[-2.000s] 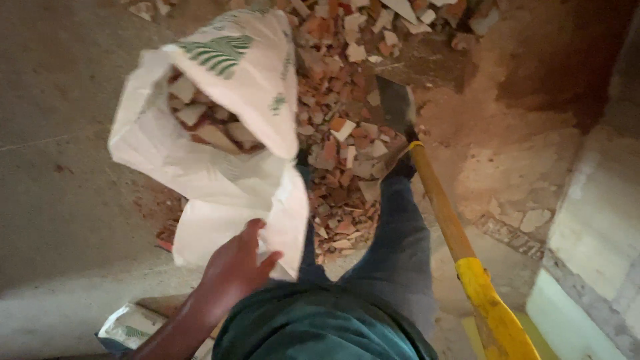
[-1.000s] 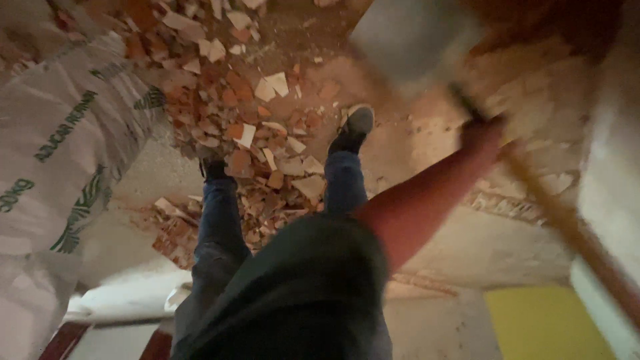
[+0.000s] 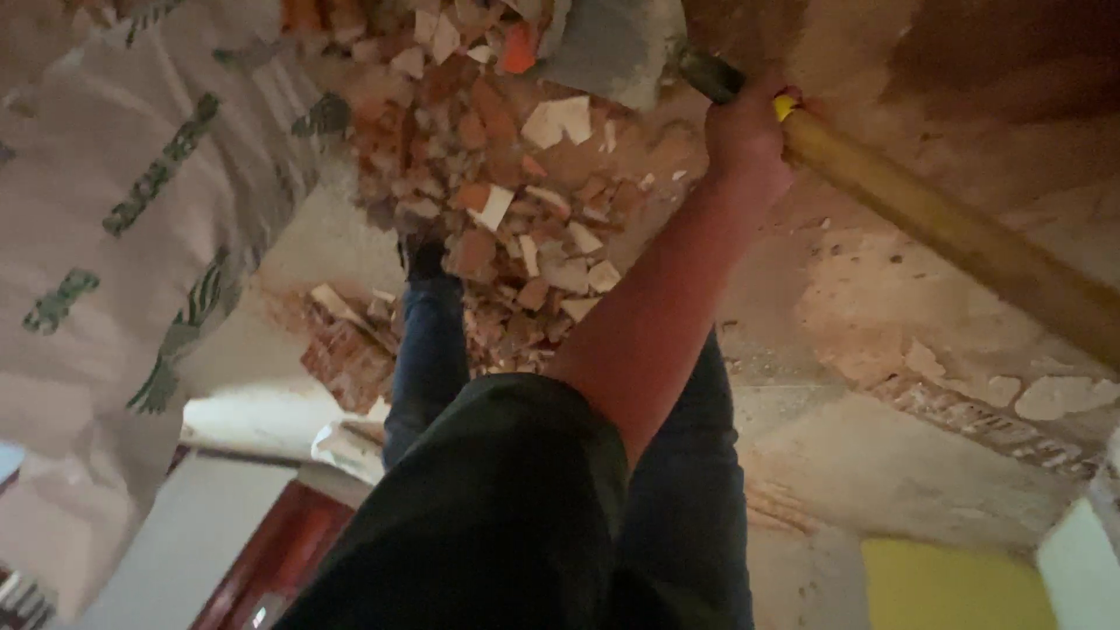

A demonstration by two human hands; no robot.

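Note:
My right hand (image 3: 748,131) is closed around the lower neck of a long-handled hoe or shovel, where the dark socket meets the yellow wooden handle (image 3: 945,227). Its flat grey metal blade (image 3: 617,48) lies over the upper edge of a heap of broken tile and brick rubble (image 3: 525,227). At the left, a white woven plastic sack (image 3: 114,289) with green print stands or hangs close to the camera. My left hand is not visible; whether it holds the sack is hidden.
My legs and one dark shoe (image 3: 426,258) are beside the rubble. Chipped mortar (image 3: 980,420) runs along the floor at the right. A yellow panel (image 3: 958,582) is at the bottom right. Dark red and grey pieces (image 3: 280,534) lie at the lower left.
The tool stood unheld at the right two seconds ago; my right hand now grips it, and its blade is over the rubble. My left hand, earlier on the sack's edge, is out of sight.

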